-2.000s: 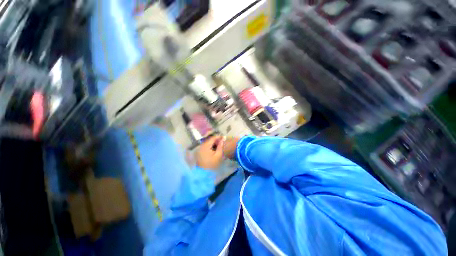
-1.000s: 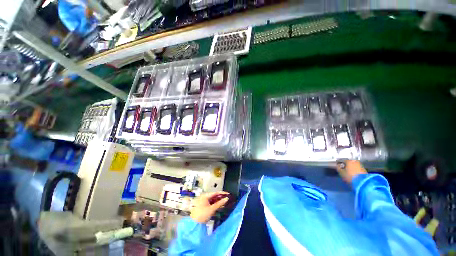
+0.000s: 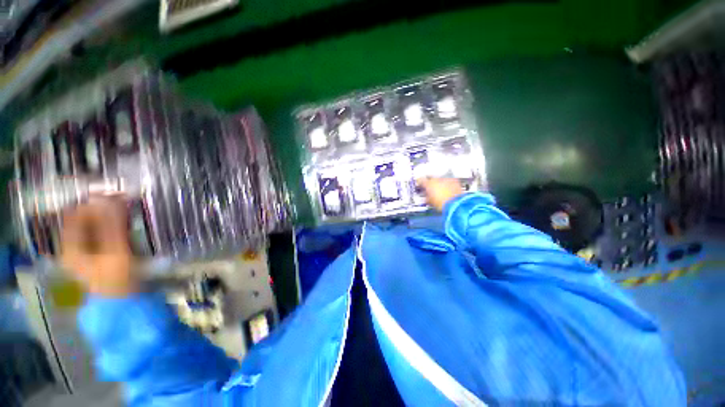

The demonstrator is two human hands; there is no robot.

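Note:
A clear blister tray with two rows of pockets lies on the green mat; its pockets hold dark phones with bright centres. My right hand is at the tray's front row, its fingertips at a pocket near the right end; its grip is unclear. My left hand is strongly blurred, over the front part of the tall tray stack at the left. Whether it holds anything cannot be told. The stack's top tray shows several dark phones.
The pale machine base with its fixture is at the lower left, in front of the stack. A black round object with a light centre is right of the tray. More stacked trays stand at the far right.
The view has turned right. My left hand has gone from beside the machine, where it held a dark-red part, to the tray stack. My right hand has moved from the tray's front edge onto its pockets.

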